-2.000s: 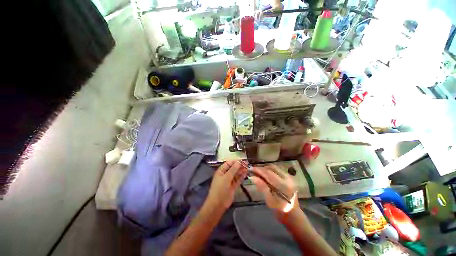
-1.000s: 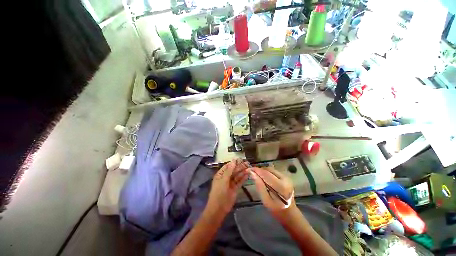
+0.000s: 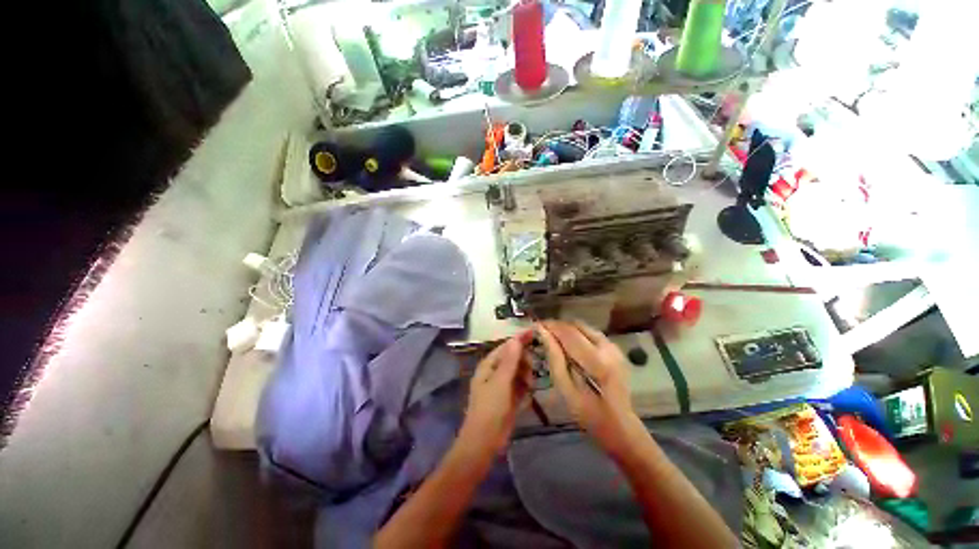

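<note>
The dirty beige-brown overlock machine (image 3: 601, 247) stands mid-table. My right hand (image 3: 588, 370) is in front of it, holding thin dark tweezers (image 3: 581, 372) pointed toward the machine's lower front. My left hand (image 3: 499, 384) is just left of it at the front opening, fingertips pinched together near a small red spot; what they hold is too small to tell. Shiny metal parts (image 3: 540, 368) show between the hands. Grey-blue garment pieces (image 3: 413, 284) lie heaped left of the machine and over the lap.
Red (image 3: 528, 45), white and green thread cones stand behind. A thread tray (image 3: 429, 193) holds black cones and oddments. A black stand (image 3: 749, 193) and a red spool (image 3: 681, 308) are right of the machine. Dark cloth (image 3: 107, 118) hangs upper left. Bags lie lower right.
My right hand has moved up and closer to the machine's front, the tweezers now mostly hidden by it. My left hand has turned slightly and stays at the opening. The view has shifted slightly.
</note>
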